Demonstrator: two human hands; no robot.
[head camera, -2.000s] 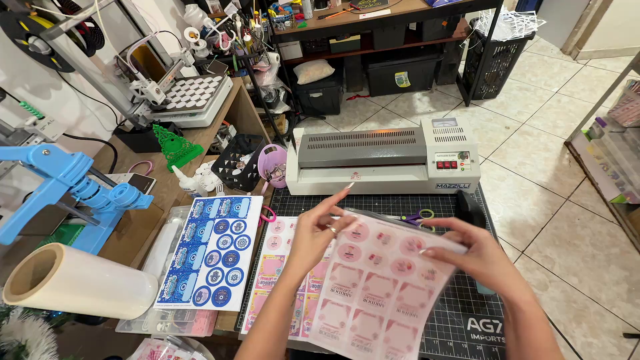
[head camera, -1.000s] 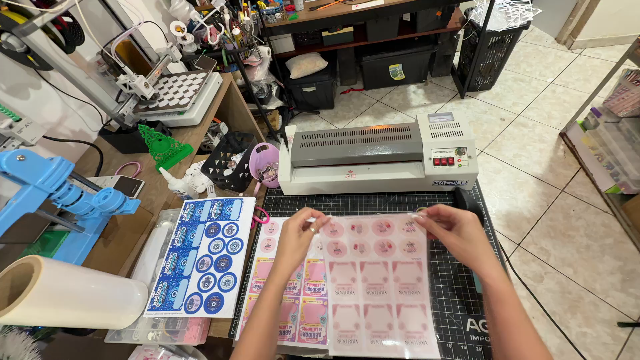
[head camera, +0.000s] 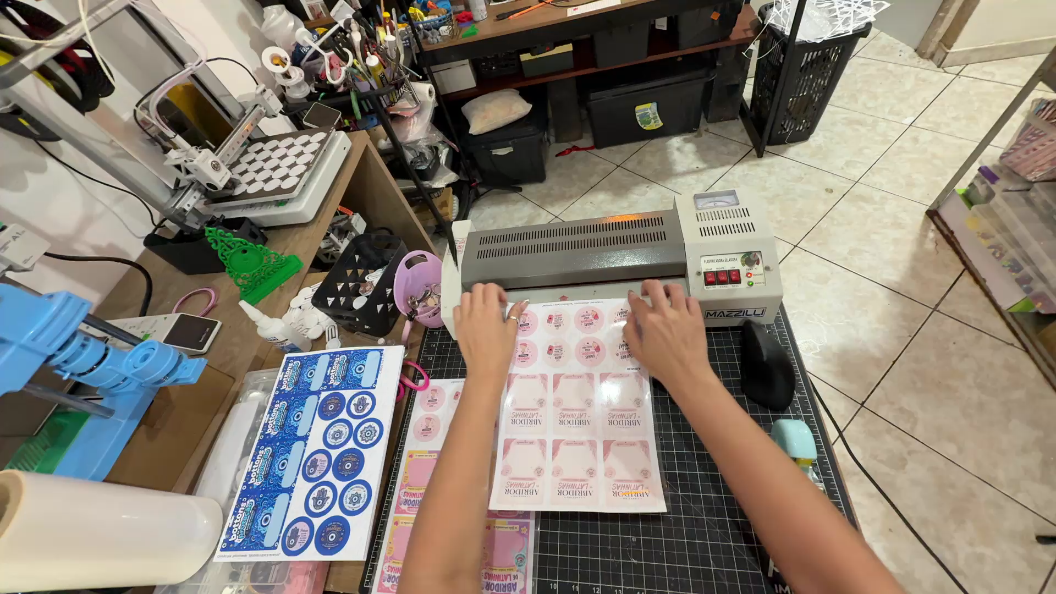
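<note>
A pink printed sheet (head camera: 573, 450) with round and square designs, glossy on its surface, lies with its far edge at the front of a grey and white Mazzilli laminator (head camera: 577, 247). My left hand (head camera: 487, 330) holds its far left corner, fingers close to the machine's front. At the far right corner, my right hand (head camera: 667, 330) holds the same sheet. Whether the edge is inside the slot cannot be told. Another pink printed sheet (head camera: 421, 478) lies partly under my left forearm. To the left is a sheet with blue designs (head camera: 330, 454).
A black gridded cutting mat (head camera: 709, 536) lies under the laminator. A computer mouse (head camera: 767, 365) and a light-blue-capped item (head camera: 794, 441) are right of my right forearm. Pink-handled scissors (head camera: 412, 379), a purple bowl (head camera: 419, 289), a black basket (head camera: 360, 285) and a large film roll (head camera: 107, 532) are left.
Both hands have moved forward with the pink sheet, from over the mat to the laminator's front. The sheet, tilted two seconds ago, now lies flatter and straight to the machine.
</note>
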